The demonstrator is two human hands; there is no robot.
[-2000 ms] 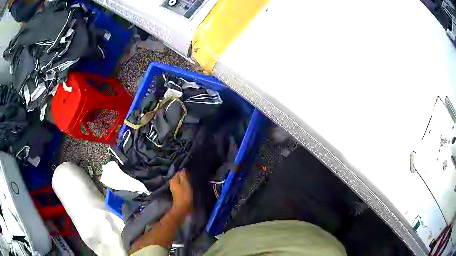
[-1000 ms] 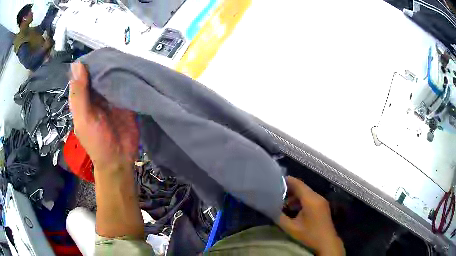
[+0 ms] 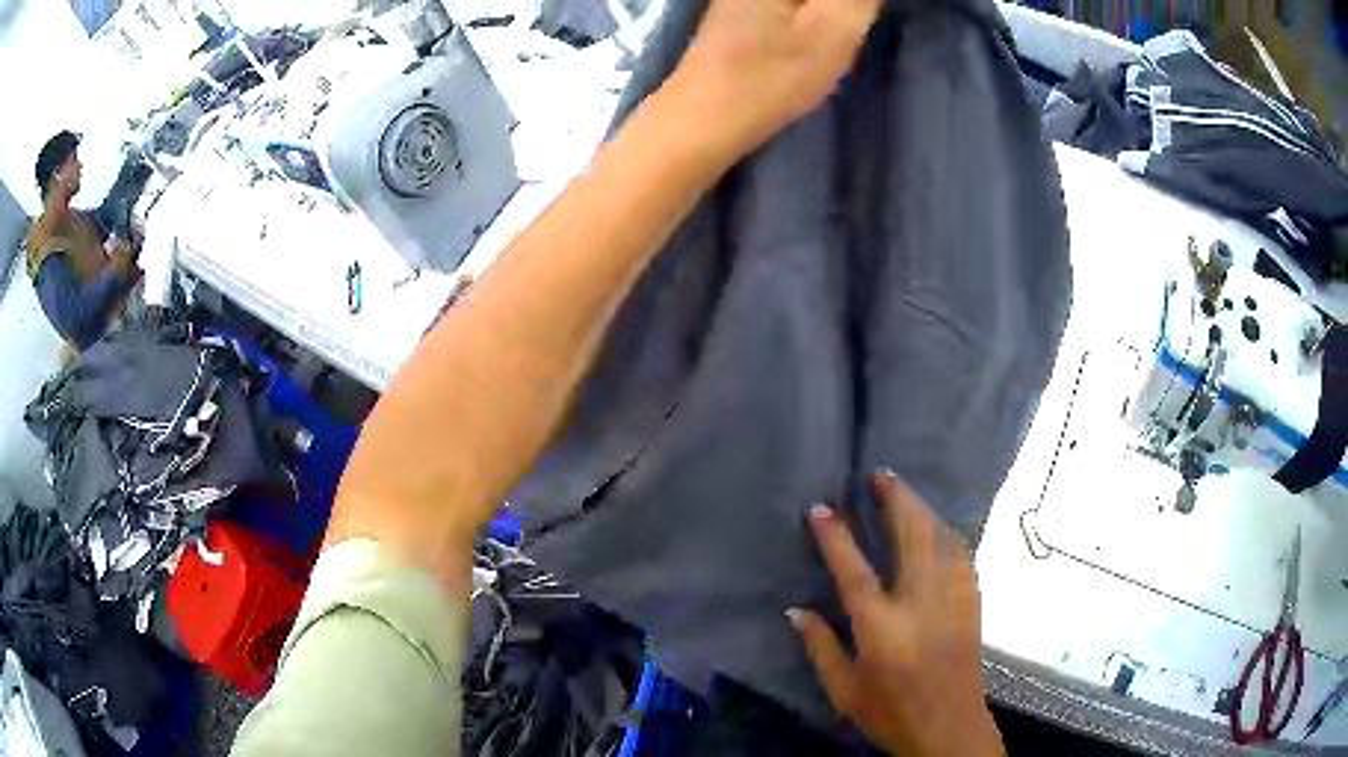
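A dark grey garment body [image 3: 828,340] hangs in front of me, over the table's front edge. My left hand [image 3: 784,59] is raised at the top centre and grips its upper part. My right hand [image 3: 902,636] lies against its lower right part with fingers spread. The presser foot and needle [image 3: 1187,466] of the white sewing machine [image 3: 1249,348] are to the right of the garment. The garment hides the middle of the table.
Red-handled scissors [image 3: 1268,673] lie on the table's right. Striped dark garments [image 3: 1220,133] lie behind the machine. A neighbouring machine [image 3: 421,148], a red stool [image 3: 237,603], a garment heap [image 3: 141,444] and a seated person [image 3: 74,252] are left. Dark cloth [image 3: 555,688] fills a basket below.
The garment has been lifted from the basket and now hangs upright. My left hand has moved up and right. My right hand has gone from pinching an edge to lying on the cloth.
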